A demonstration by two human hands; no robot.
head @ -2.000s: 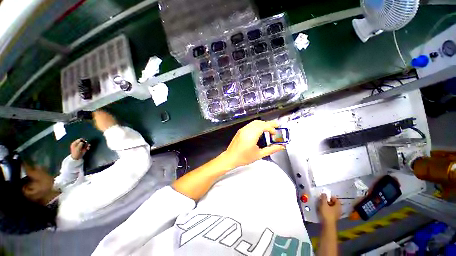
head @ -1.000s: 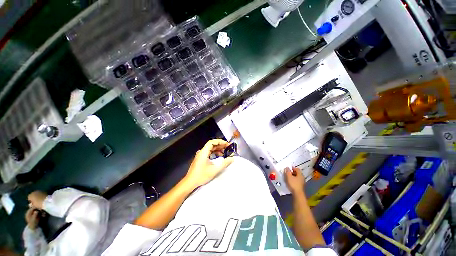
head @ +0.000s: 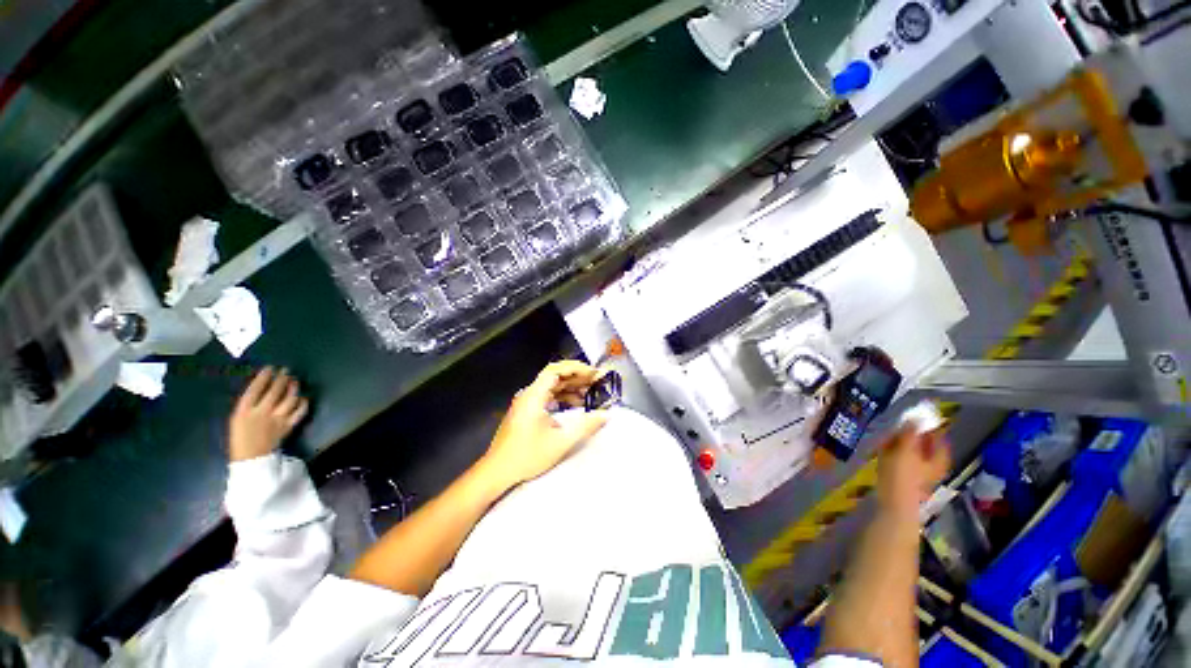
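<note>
My left hand [head: 538, 428] holds a small dark square watch case [head: 603, 390] by its edges, in front of my shirt at the machine's near left corner. My right hand [head: 914, 466] is at the right of the machine bed, slightly blurred, with a small crumpled white wipe [head: 922, 416] at its fingertips. The pale fixture [head: 771, 365] on the white dispensing robot bed [head: 653, 307] bears a dark square ring [head: 807, 373]. The black teach pendant [head: 862, 402] lies just right of the fixture.
A clear blister tray [head: 457, 192] with dark parts lies on the green bench, another tray [head: 307, 78] behind it. The orange-gold dispensing head [head: 1006, 170] hangs at upper right. A neighbour's hand [head: 268, 411] rests on the bench. Blue bins [head: 1058, 522] stand lower right.
The fixture has slid along the bed towards me and the dispensing head has shifted up-left in view. My right hand has moved right from the bed's front edge. My left hand still holds the case.
</note>
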